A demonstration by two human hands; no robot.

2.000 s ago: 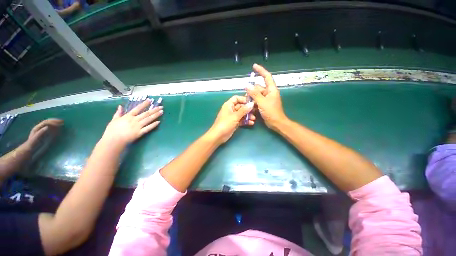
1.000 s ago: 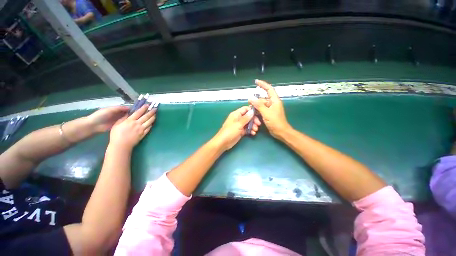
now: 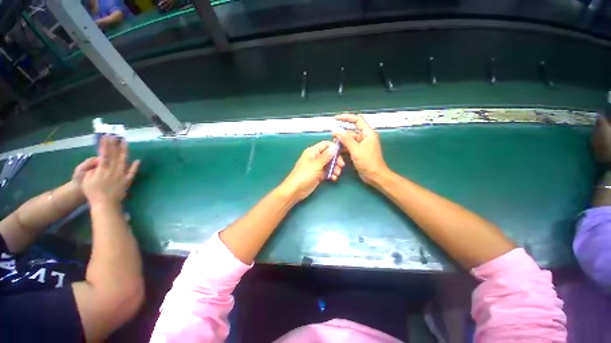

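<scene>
A slim dark pen (image 3: pixel 332 164) is held above the green bench, with its upper end hidden by my fingers. My left hand (image 3: pixel 313 167) is closed around the pen's lower barrel. My right hand (image 3: pixel 362 147) has its thumb and fingers at the pen's upper end, near the pale rail. Both hands are bare and close together.
A neighbour's hands (image 3: pixel 107 175) hold a bunch of pens (image 3: pixel 109 128) at the left. More pens (image 3: pixel 13 167) lie at the far left. A pale rail (image 3: pixel 268 127) borders the belt (image 3: pixel 254 80), which carries spaced pens. A grey upright (image 3: pixel 120 77) meets the rail. Another person's purple sleeve (image 3: pixel 595 241) is at the right.
The neighbour's hands have moved left with the bunch of pens. My right index finger, earlier extended, is now bent at the pen's end. Another person's hand has appeared at the right edge.
</scene>
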